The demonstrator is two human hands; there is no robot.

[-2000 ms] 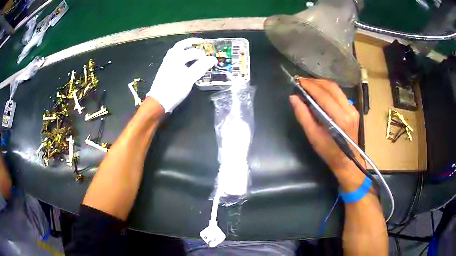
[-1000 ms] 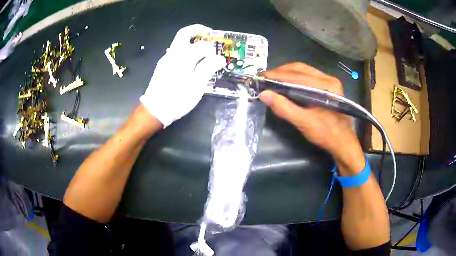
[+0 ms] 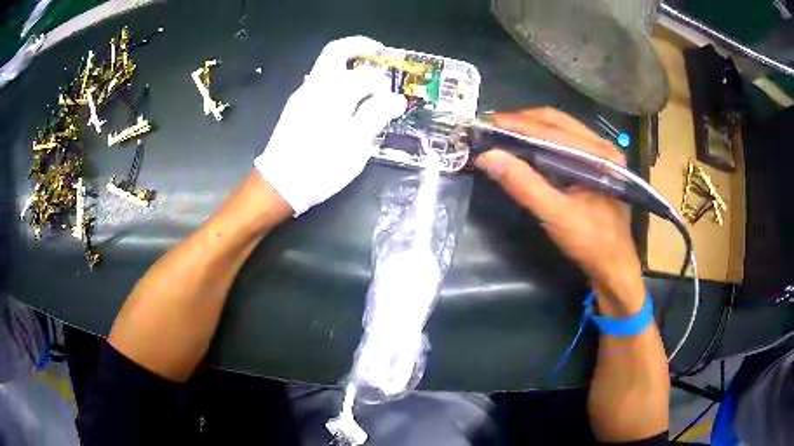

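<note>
An open power strip housing [image 3: 457, 91] lies on the dark mat, with a green circuit board [image 3: 433, 84] and brass contact strips [image 3: 396, 64] inside. My left hand [image 3: 326, 122], in a white glove, holds the housing's left side, its fingertips over the inside. My right hand [image 3: 566, 174], bare with a blue wrist strap [image 3: 625, 323], grips the soldering iron [image 3: 557, 161]. The iron points left into the housing's lower right part; its tip is hard to make out. A power cord in a clear plastic bag [image 3: 403, 296] runs from the housing down to a white plug [image 3: 346, 429].
Loose brass strips [image 3: 52, 183] are piled at the left. A fume extractor hood [image 3: 592, 52] hangs at the upper right. A cardboard tray [image 3: 688, 253] at the right holds a black stand [image 3: 716, 113] and brass strips [image 3: 703, 193]. A small blue part [image 3: 623, 139] lies beside the tray.
Since the oldest frame, my right hand has brought the iron from the right of the housing into it. Over the last second the hands and housing shift only slightly right in the view.
</note>
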